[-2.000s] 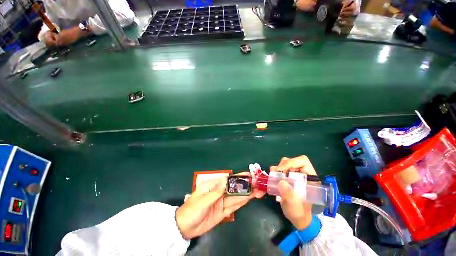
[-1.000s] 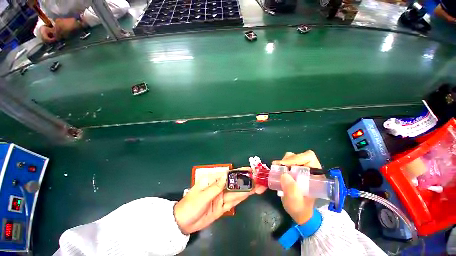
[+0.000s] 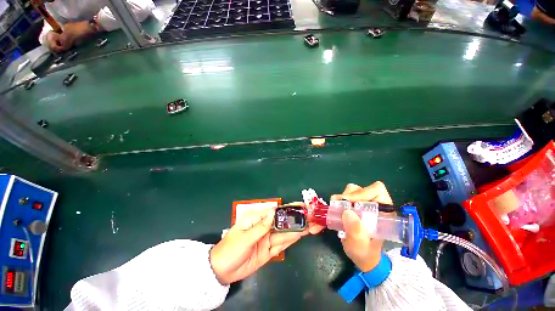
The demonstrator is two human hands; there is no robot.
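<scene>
My left hand holds a small dark rounded-square watch case, its open inside facing up. My right hand grips a clear syringe with red fluid and a blue cap, pointing left. The syringe's red front end is at the right edge of the case; its exact tip is hidden by fingers and tissue. A crumpled white tissue with red stains is beside the tip. A square pad with a reddish-brown rim lies under my left hand, partly covered.
A green conveyor beyond the bench edge carries several dark units. A blue controller and red bin are at right, another controller at left. A black gridded tray and a person's hands are across the belt.
The units on the belt have shifted right. The view has tilted slightly down. My hands keep nearly the same hold on the case and syringe.
</scene>
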